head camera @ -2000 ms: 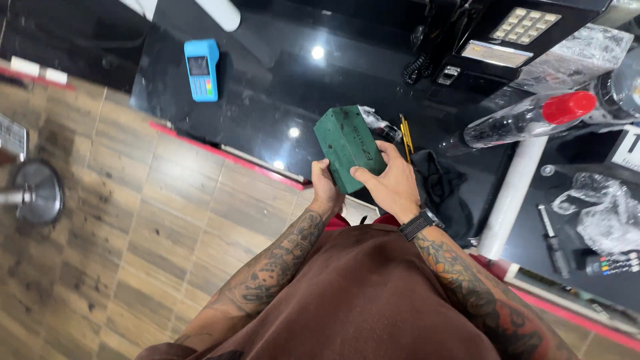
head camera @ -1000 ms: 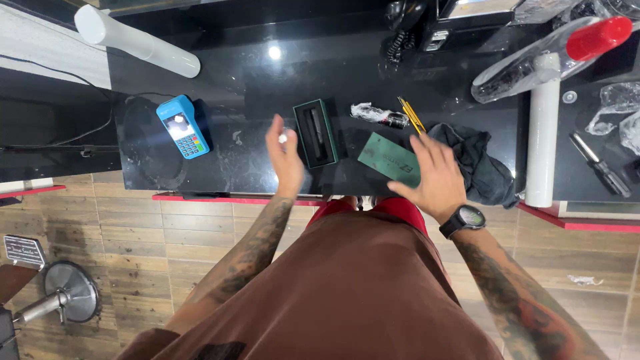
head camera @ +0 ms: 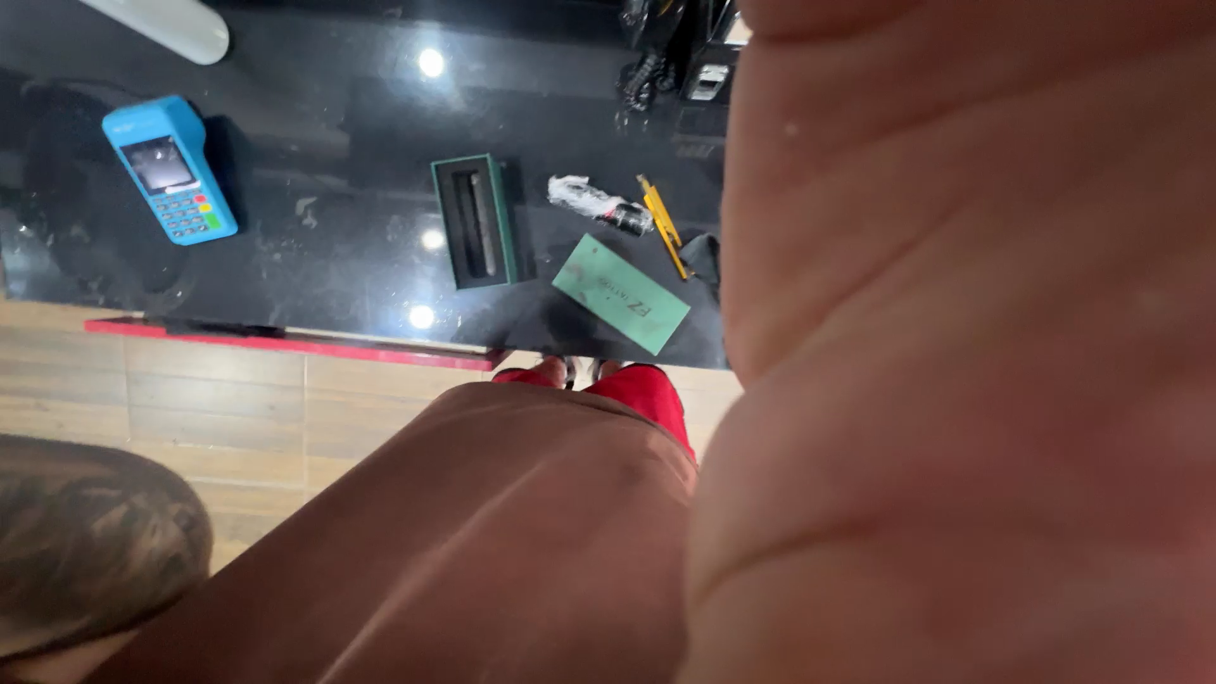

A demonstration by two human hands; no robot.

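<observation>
My right hand (head camera: 959,361) fills the right side of the view, very close to the camera and blurred. Its palm shows, but its fingers are cut off by the frame, so I cannot tell whether it holds anything. My left hand is out of view; only part of the tattooed left arm shows at the lower left. On the black counter stands an open green box (head camera: 474,222) with a black insert and a dark, slender object in it. To its right lies the green lid (head camera: 621,294), printed side up, apart from the box.
Behind the lid lie a plastic-wrapped dark item (head camera: 600,203) and yellow pencil-like sticks (head camera: 663,226). A dark cloth (head camera: 702,256) is partly hidden by my hand. A blue card payment terminal (head camera: 171,171) rests at the left, near a white cylinder (head camera: 171,28). The counter (head camera: 323,275) has a red-trimmed front edge.
Both hands have left the box and lid on the counter; the right has come up close to the camera and the left has gone out of view. Two seconds ago both hands held the green box.
</observation>
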